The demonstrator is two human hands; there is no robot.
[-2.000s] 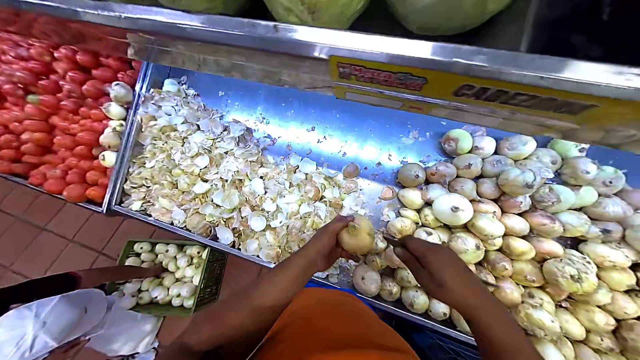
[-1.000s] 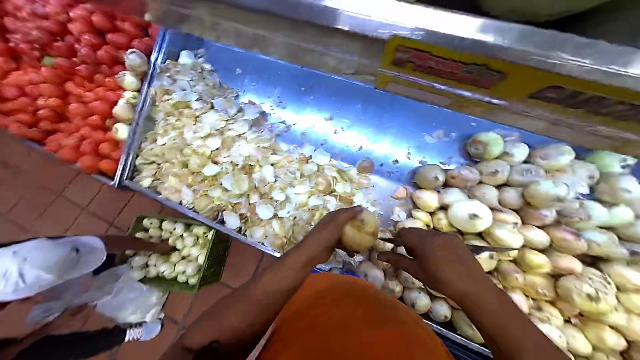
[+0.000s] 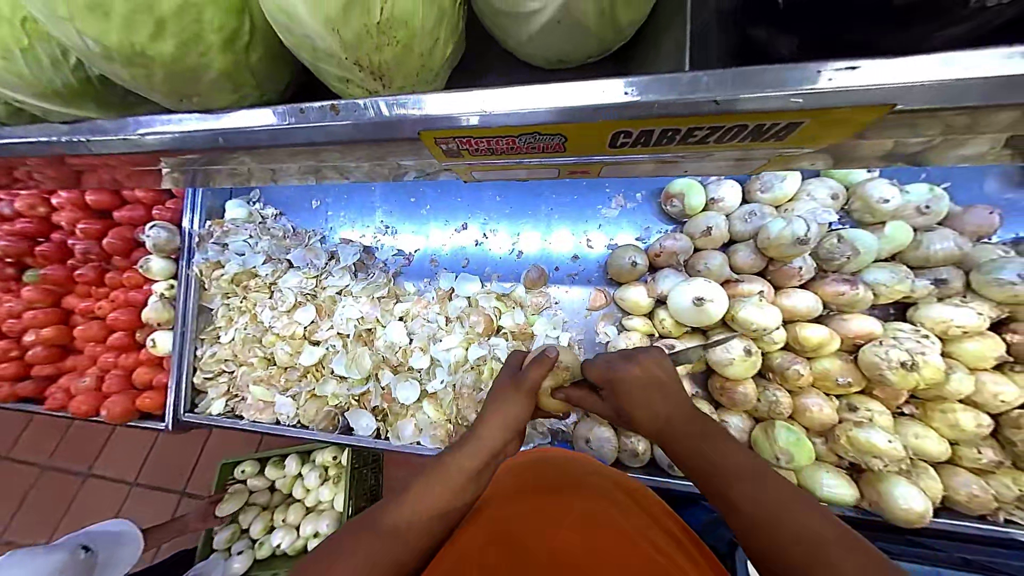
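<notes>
In the head view my left hand (image 3: 520, 388) holds an onion (image 3: 562, 370) near the front edge of the metal bin. My right hand (image 3: 632, 384) is closed on a knife, whose blade (image 3: 708, 346) points right, away from that onion; its handle is hidden in the fist. The right thumb and fingers touch the held onion's side. Loose onion skins (image 3: 352, 336) are heaped to the left of my hands. A pile of onions (image 3: 808, 336) fills the bin's right side, with a smooth white onion (image 3: 698, 302) on top near my right hand.
Red tomatoes (image 3: 88, 304) lie beyond the bin's left divider (image 3: 186, 320), with several onions along it. Cabbages (image 3: 360, 40) sit above the metal shelf edge (image 3: 512, 98). At lower left, another person's hand (image 3: 210, 512) touches an onion at a green crate (image 3: 366, 480) of onions.
My right hand has closed in against the onion, and the knife blade now shows pointing right. The other person's hand has moved to the crate's left edge.
</notes>
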